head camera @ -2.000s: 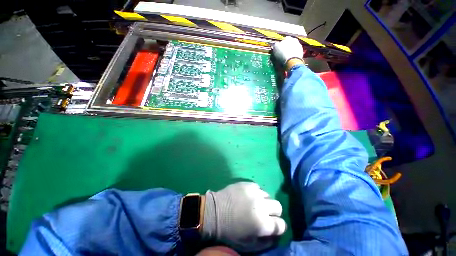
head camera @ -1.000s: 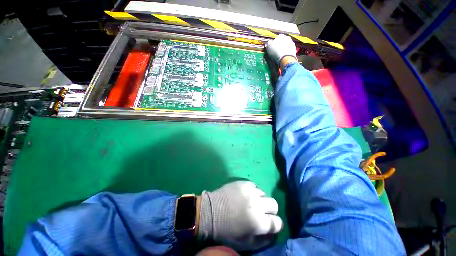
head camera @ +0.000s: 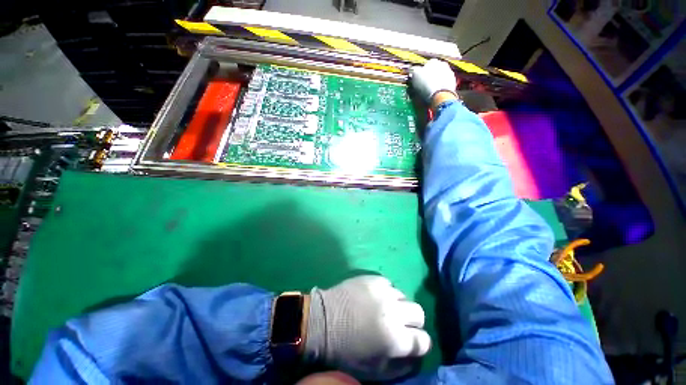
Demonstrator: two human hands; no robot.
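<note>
A green circuit board (head camera: 361,113) with pale component outlines lies inside a grey metal carrier frame (head camera: 274,176) beyond the green work mat (head camera: 113,225). My right hand (head camera: 434,78), in a white-grey glove, is at the frame's far right corner; its fingertips are hidden, so I cannot tell whether it grips the rim. My left hand (head camera: 368,325), also gloved, lies on the mat's near side, away from the frame. Its fingers are curled in and nothing shows in it; its underside is hidden.
A yellow-black striped rail (head camera: 338,43) runs behind the frame. A red surface (head camera: 204,120) shows inside the frame's left end. Orange-handled side cutters (head camera: 575,263) lie at the mat's right edge. Populated boards (head camera: 37,195) are at the left.
The view has shifted slightly since one second ago. Both hands, the board and the frame keep the same places relative to each other.
</note>
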